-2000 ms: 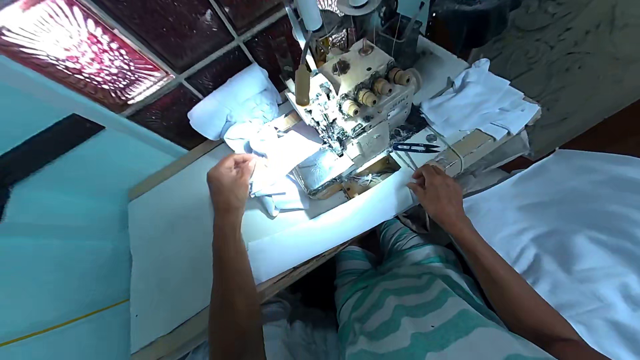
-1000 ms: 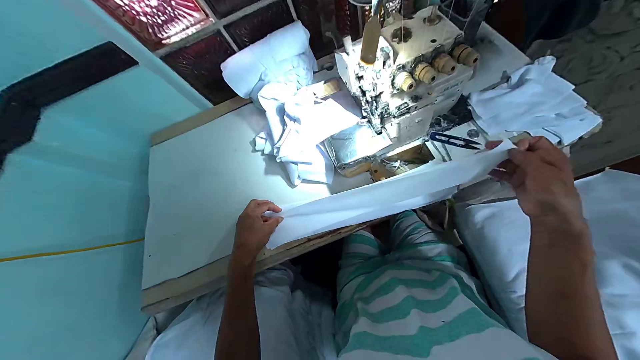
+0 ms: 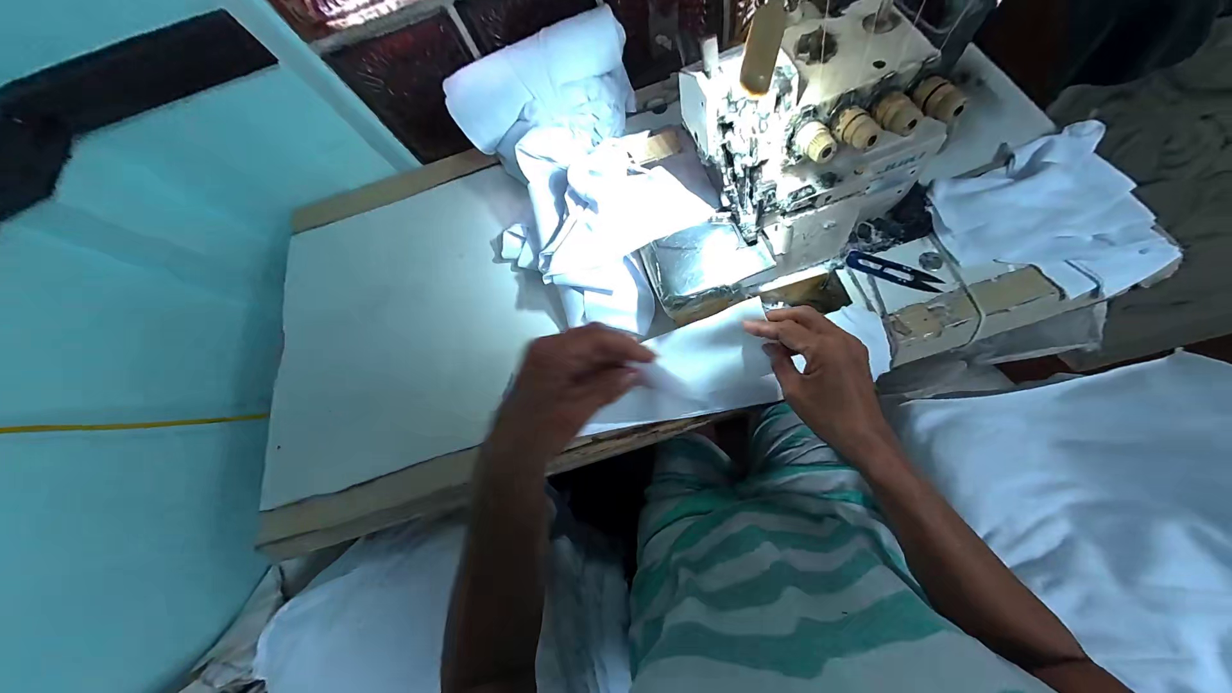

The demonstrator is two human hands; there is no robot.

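A white fabric strip lies across the table's front edge, below the metal plate of an overlock sewing machine. At its left part is my left hand, blurred, with thumb and fingertips together on what looks like an edge of the fabric. My right hand pinches the strip's upper right part between thumb and fingers. Behind my left hand, bunched white fabric pieces lie beside the machine plate. Dark blue thread snips rest to the right, beyond my right hand.
A rolled white fabric bundle is at the back, by the tiled wall. White cut pieces are piled at the table's right end. Large white cloth spreads at the lower right. The white tabletop extends left to a light-blue wall.
From holding the strip stretched out a second ago, my hands have come closer together. My right hand has moved left, to just below the machine plate, and the strip looks folded or shortened between them.
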